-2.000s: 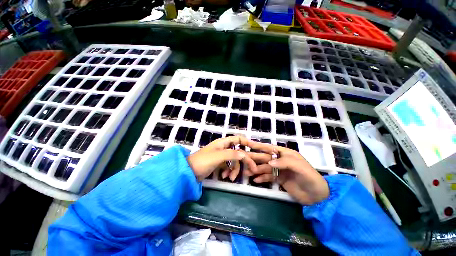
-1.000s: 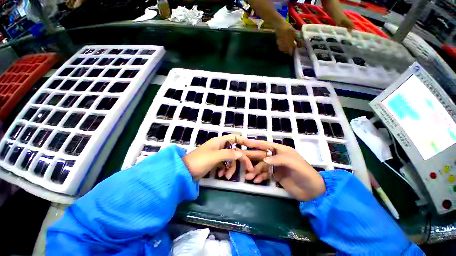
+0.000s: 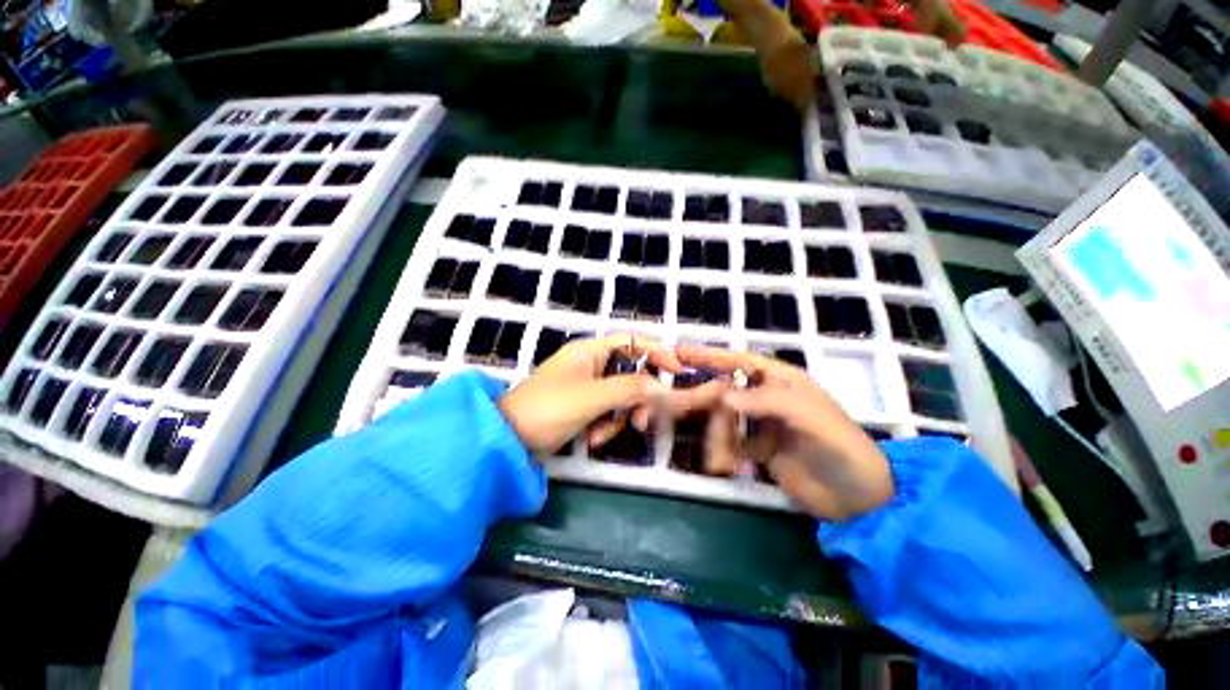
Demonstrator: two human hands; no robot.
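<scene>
My left hand [image 3: 594,399] and my right hand [image 3: 799,434] are close together over the front rows of the white foam tray [image 3: 991,421]. Each has a small smartwatch unit between thumb and fingers. Only pale, shiny edges of the unit in my left hand [image 3: 629,364] and the unit in my right hand [image 3: 739,382] show; the fingers hide most of both. My right fingers are blurred. Most tray pockets hold paired dark units. The pocket near my right hand shows bare white.
A second foam tray stack [image 3: 416,151] stands at left, a red tray [image 3: 61,202] beyond it. The tester [image 3: 1153,290], a white cable piece [image 3: 1012,344] and a pen-like stick [image 3: 1063,526] are at right. Another person's hand [image 3: 786,61] is by a far foam tray [image 3: 931,169].
Another person's hands have come in at the far right, and a foam tray there now sits higher and shifted. My hands remain together; my right fingers have blurred with motion. The view has tilted slightly.
</scene>
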